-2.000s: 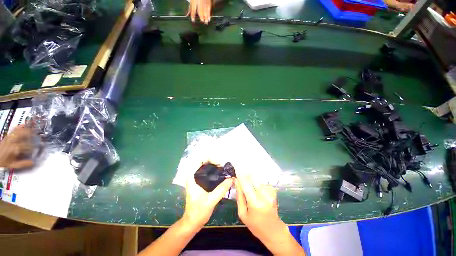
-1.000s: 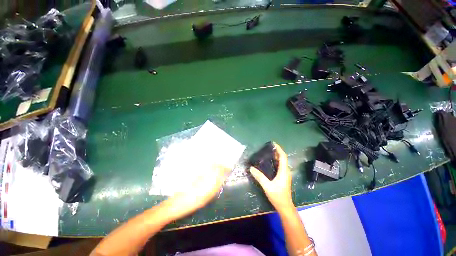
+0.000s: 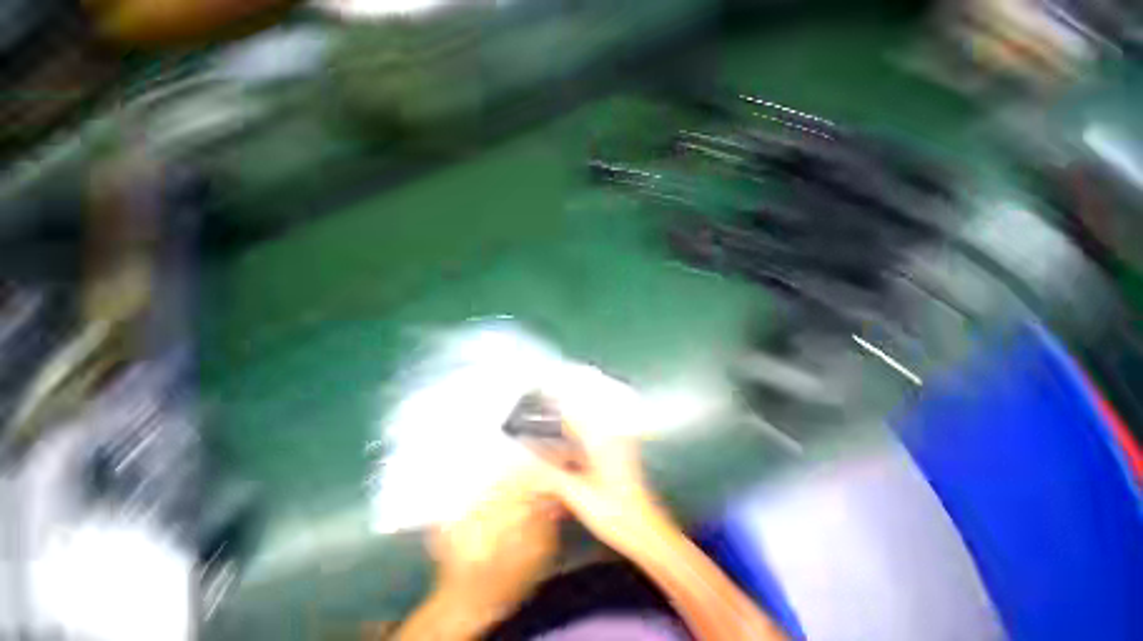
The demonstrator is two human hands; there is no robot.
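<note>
The frame is strongly blurred. A dark power adapter [image 3: 535,417] shows between my hands, over the white stack of bags or sheets [image 3: 439,438] on the green bench. My right hand [image 3: 604,470] is on the adapter from the right. My left hand [image 3: 499,532] is close against it at the lower left, over the stack's near edge; its fingers are too blurred to tell what they hold. Whether the adapter is in a bag cannot be told.
A dark heap of adapters and cords [image 3: 827,225] lies on the bench at right. A blue bin [image 3: 1040,463] with a pale sheet [image 3: 865,551] is at the lower right. Blurred bagged items [image 3: 132,438] and white paper [image 3: 113,582] are at left. The long bluish cylinder [image 3: 173,276] is at upper left.
The view has swung and blurred. My right hand has brought the adapter from the right of the stack to over it, and my hands are now together.
</note>
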